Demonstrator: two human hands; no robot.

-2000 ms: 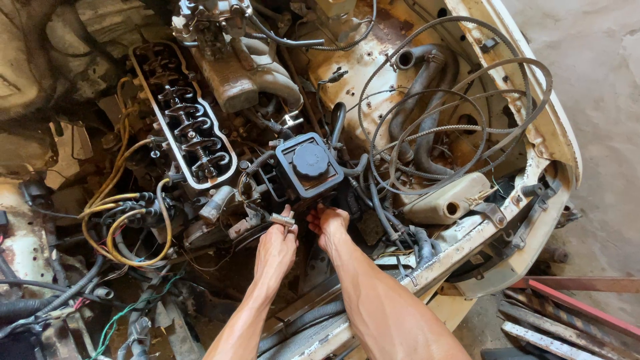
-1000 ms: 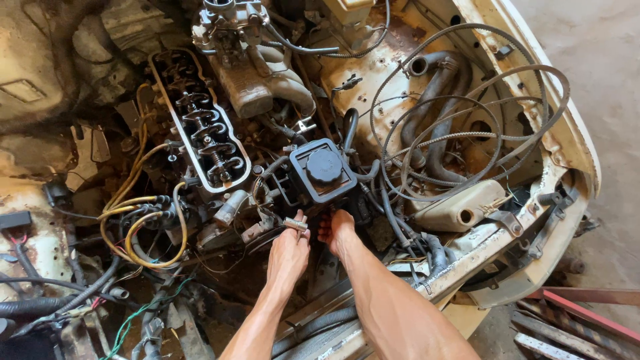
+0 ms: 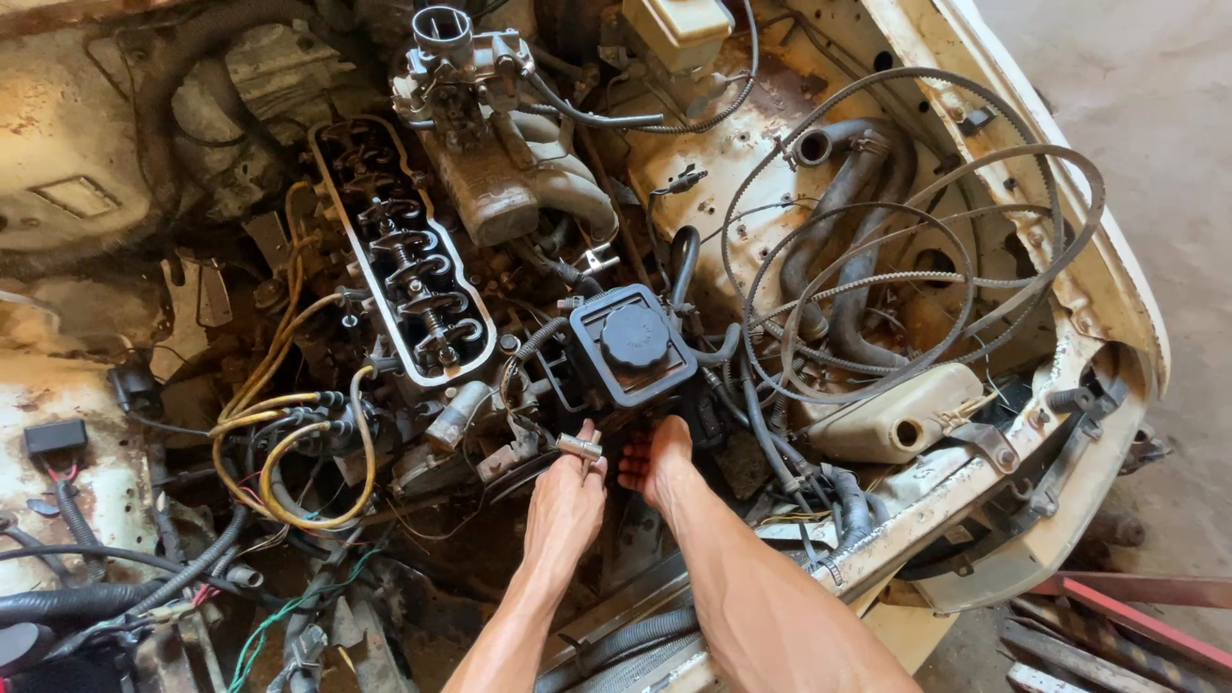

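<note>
My left hand [image 3: 568, 496] holds a metal T-handle socket wrench [image 3: 579, 447] at the front of the engine, just below a black plastic reservoir with a round cap [image 3: 635, 337]. Close beside it, my right hand [image 3: 659, 460] reaches under the reservoir's lower edge with fingers curled; whether they grip anything is hidden. Up and left of my hands lies the open cylinder head [image 3: 414, 260], its rocker arms and springs bare. A carburetor [image 3: 462, 72] stands on the intake manifold [image 3: 491, 188] behind.
Loose belts and cable loops [image 3: 905, 279] lie over the right side of the bay, by a rubber radiator hose [image 3: 866, 231] and a plastic washer tank [image 3: 895, 414]. Yellow ignition leads [image 3: 298, 423] curl at the left. The front body crossmember [image 3: 972, 481] runs below right.
Both hands stay at the front of the engine below the reservoir, with the wrench still in my left hand. The view has shifted slightly.
</note>
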